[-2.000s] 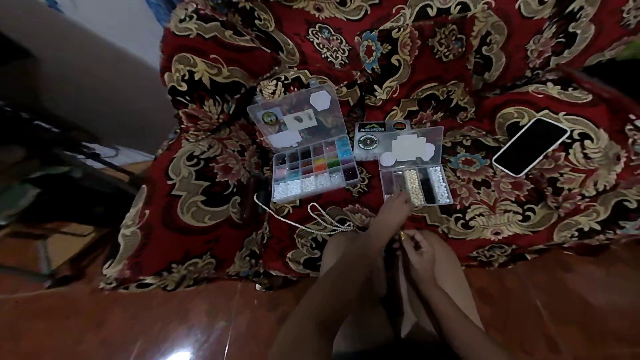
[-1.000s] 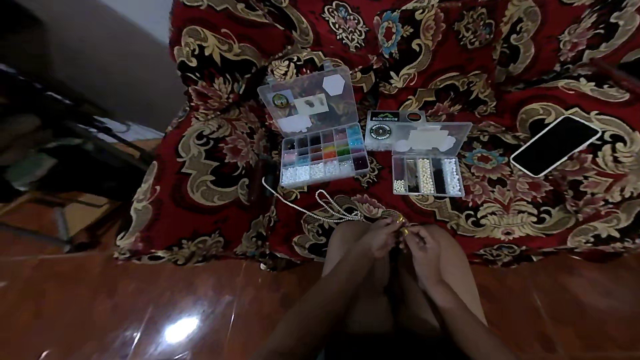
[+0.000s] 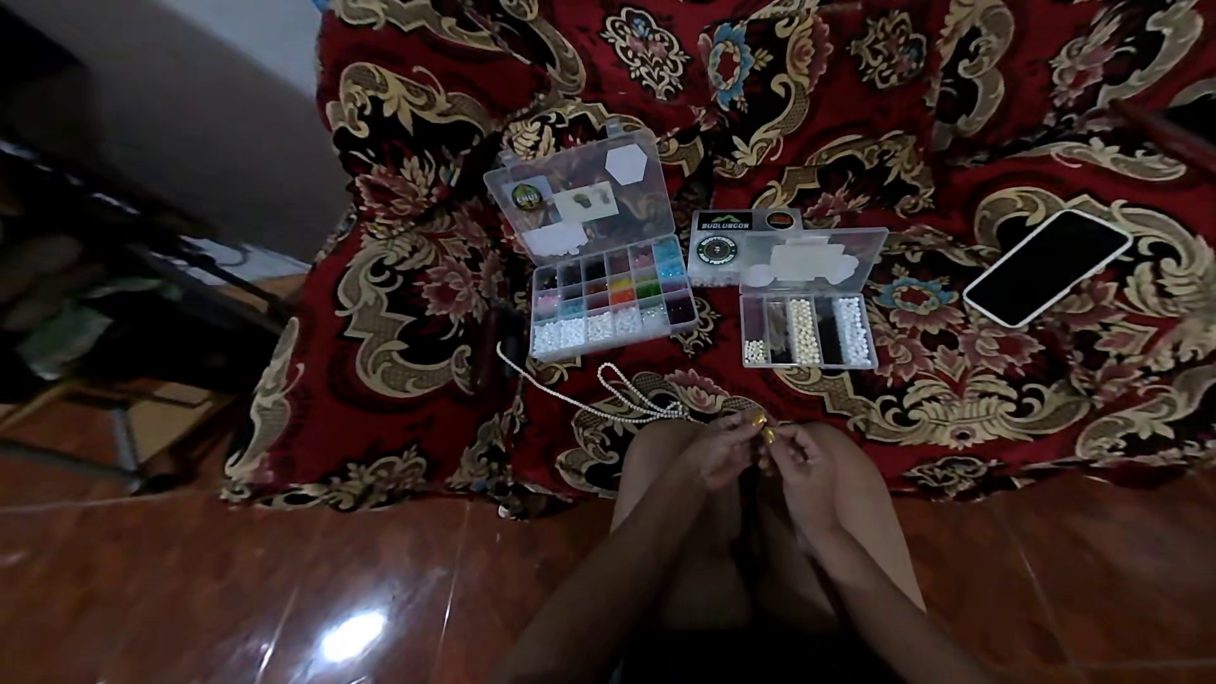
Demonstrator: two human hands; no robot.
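Observation:
Above my lap, my left hand (image 3: 727, 446) and my right hand (image 3: 800, 465) meet at the fingertips, thumbs and forefingers pinched. Whatever lies between the fingers is too small to make out. A string of small white beads (image 3: 579, 407) runs along the cloth and ends in a loop beside my left hand. Beyond it, a clear plastic compartment box (image 3: 613, 350) stands with its lid up, holding beads of several colours. To its right, a smaller clear box (image 3: 807, 366), also with its lid raised, contains cream and white beads and dark sections.
A patterned red cloth (image 3: 427, 323) covers the seat in front of me. A white-edged phone (image 3: 1045, 266) lies on it at the right. Another clear case with stickers (image 3: 717, 252) sits behind the smaller box. At the far left stands a frame with a wooden board (image 3: 157, 413).
My left hand, which was at the near edge of the smaller box two seconds ago, has come back to my right hand over my lap.

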